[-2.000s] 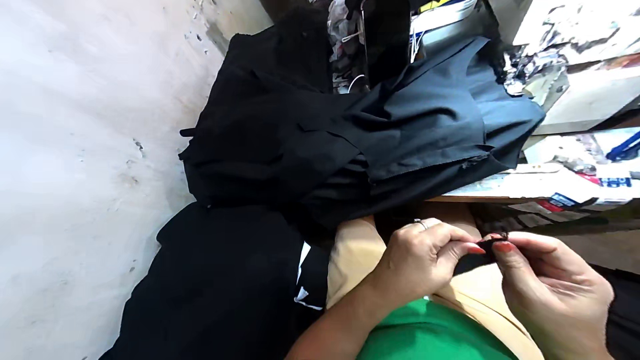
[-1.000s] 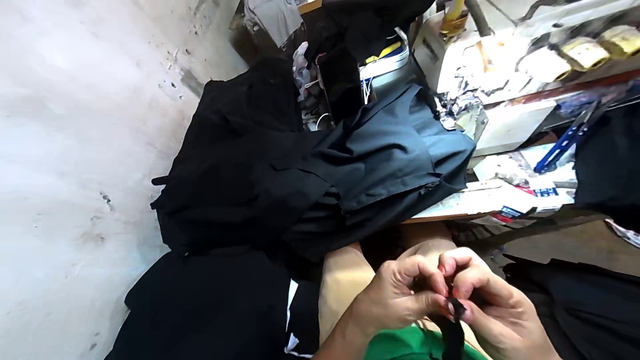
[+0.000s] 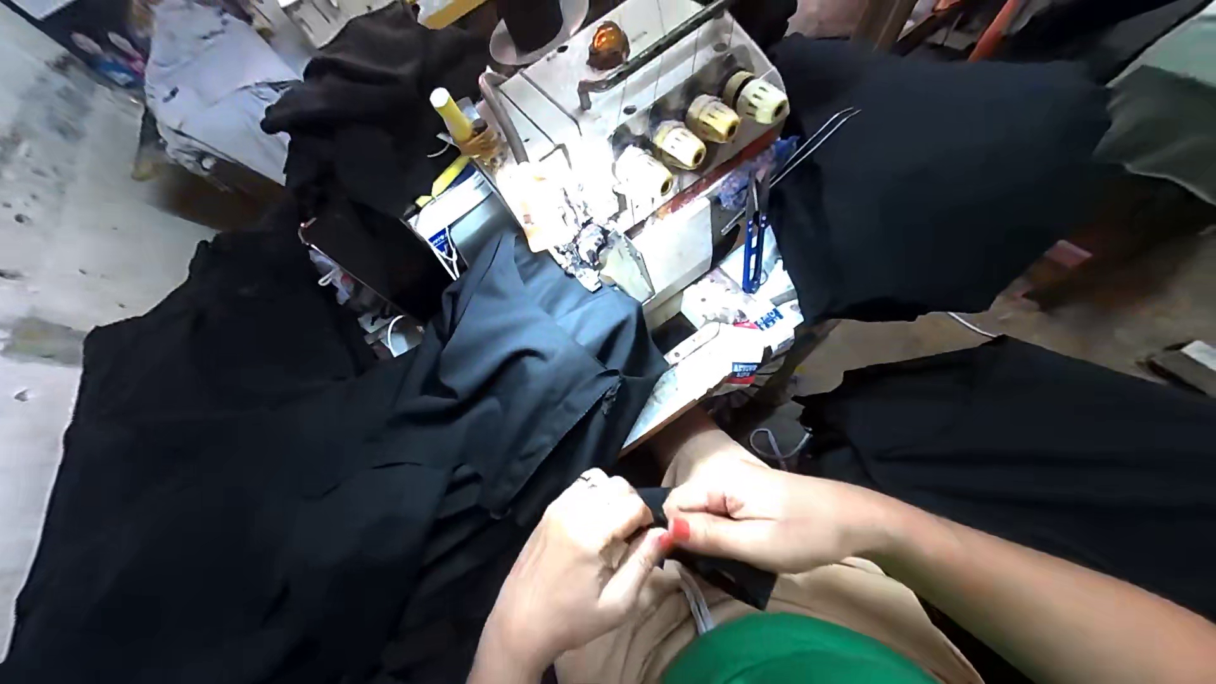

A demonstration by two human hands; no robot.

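My left hand [image 3: 579, 560], with a ring on one finger, and my right hand [image 3: 750, 513] meet above my lap. Both pinch a narrow black fabric strip [image 3: 731, 575] between thumbs and curled fingers, their red-nailed thumb tips side by side. One end of the strip hangs below the right hand; the part inside the fingers is hidden. Just beyond the hands, a large black garment [image 3: 532, 380] drapes over the edge of the sewing table [image 3: 674, 399] and spreads to the left.
An overlock sewing machine [image 3: 665, 237] with yellowish tension dials stands on the table. Blue-handled thread snips [image 3: 753, 242] and metal tweezers [image 3: 817, 142] lie right of it. Black cloth [image 3: 931, 180] hangs at the right, with more black fabric [image 3: 1026, 465] below. A whitish wall [image 3: 57, 247] is at the left.
The view has swung far to the right, bringing the machine fully into sight. Both hands still hold the black strip; their fingers have shifted along it and now sit closely together.
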